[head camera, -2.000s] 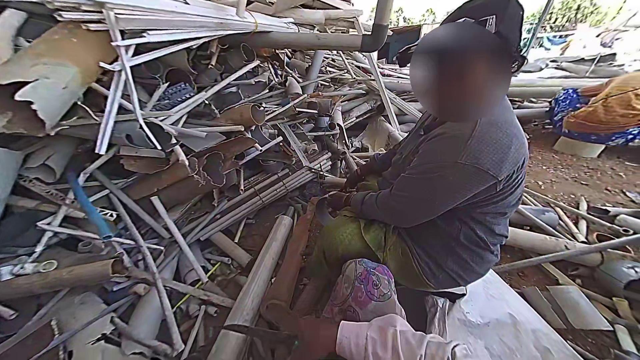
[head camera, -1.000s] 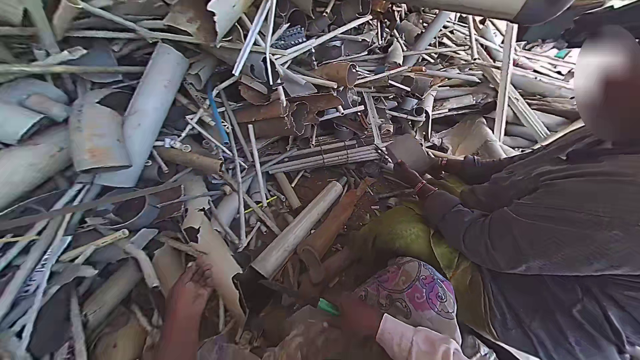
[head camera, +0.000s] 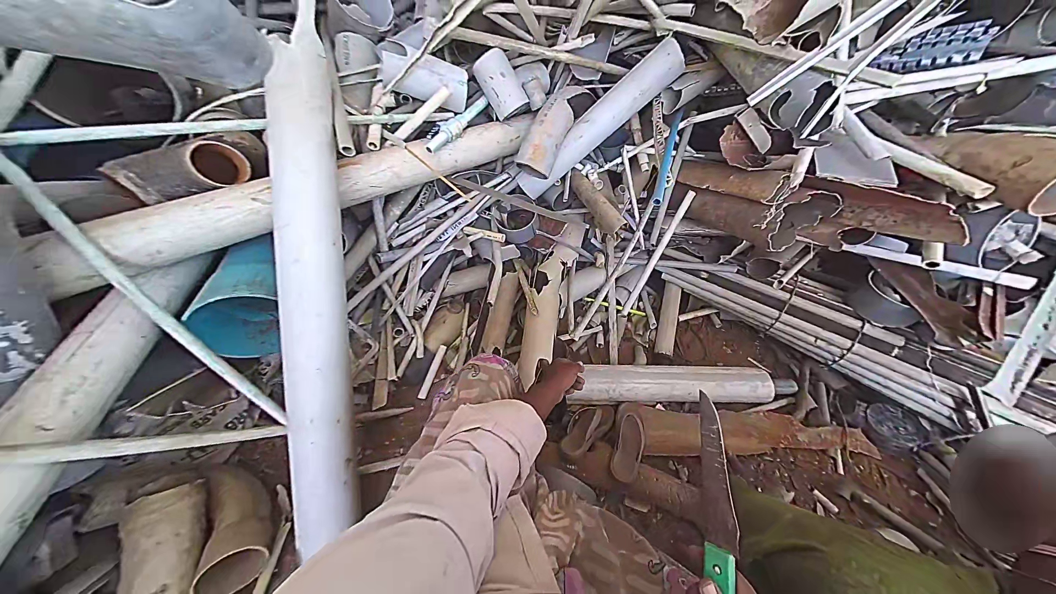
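My left hand (head camera: 558, 383), at the end of a light sleeve, is at the left end of a whitish plastic pipe (head camera: 676, 384) and beside the lower end of a torn beige pipe (head camera: 548, 305). Its fingers are bent, but whether they grip either pipe cannot be told. At the bottom edge, my right hand (head camera: 708, 586) is partly cut off, its fingers on the green handle of a long, worn blade, a knife or a saw (head camera: 716, 487). The blade points up and away from me, to the right of my left arm.
A long grey-white pipe (head camera: 312, 297) crosses the view at left, near a blue pipe (head camera: 239, 305). Broken brown pipes (head camera: 718, 431) lie beyond the blade. A tied bundle of thin pipes (head camera: 808, 326) is at right. Another person's green clothing (head camera: 825, 536) is at lower right.
The view has swung far to the left and down over the scrap heap. The other person, large at the right before, now shows only at the lower right edge.
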